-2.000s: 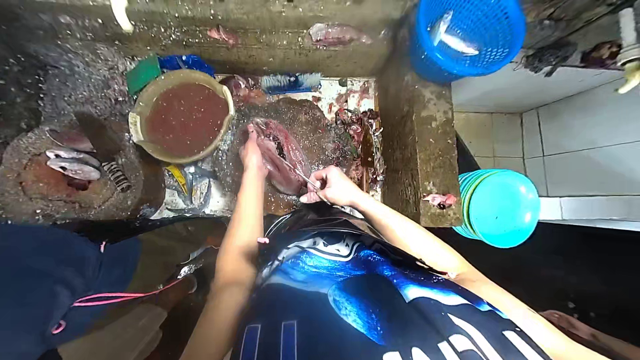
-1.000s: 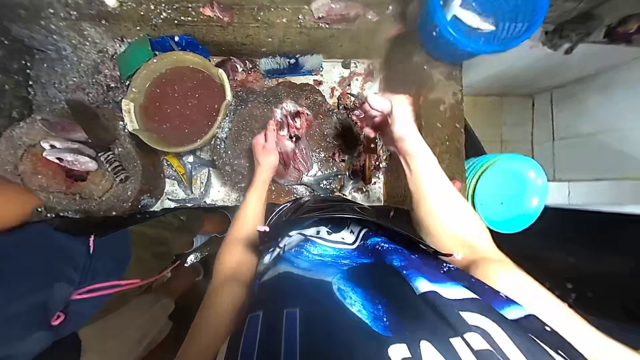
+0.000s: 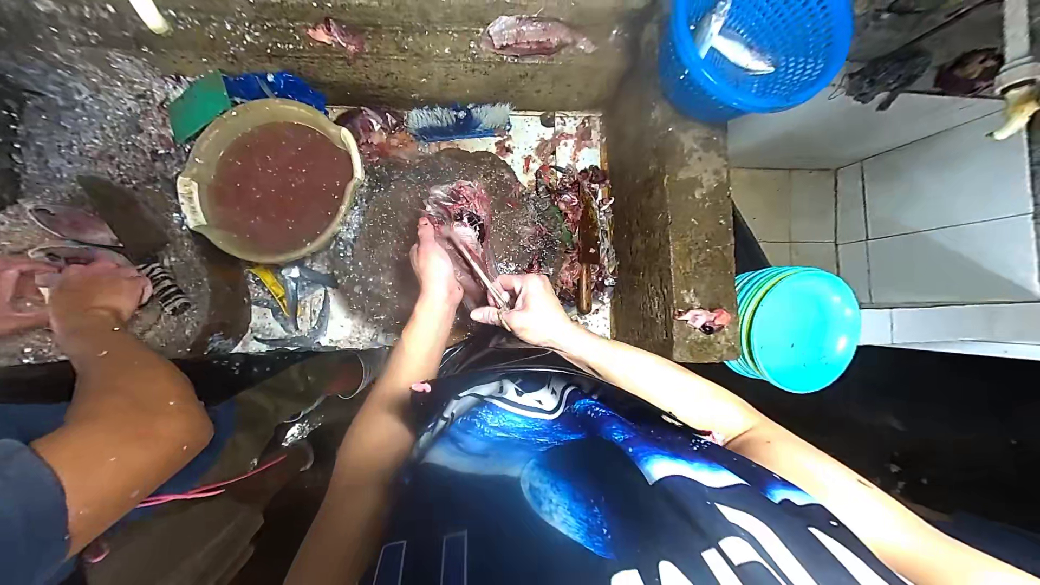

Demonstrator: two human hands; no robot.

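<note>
An opened fish [image 3: 467, 215] lies on a wet round chopping block [image 3: 382, 219] in front of me. My left hand [image 3: 435, 264] presses on the fish's near left side. In my right hand [image 3: 528, 307] is a slim knife-like tool [image 3: 478, 264], its shaft pointing up and left into the fish's opened body. The tip is hard to make out against the flesh. Right of the block, fish guts and scraps [image 3: 565, 211] are piled, and a wooden-handled knife [image 3: 585, 280] rests on them.
A basin of reddish water [image 3: 276, 183] stands left of the block, a blue scrub brush [image 3: 459, 122] behind it. A co-worker's hands [image 3: 97, 288] are at the far left. A blue basket [image 3: 756, 89] and stacked turquoise bowls [image 3: 804, 329] are at right, beyond a concrete ledge [image 3: 699, 244].
My right hand has come back from the scrap pile to the fish, where it now holds the tool. The co-worker's arm has come into view at the left, over the fish there.
</note>
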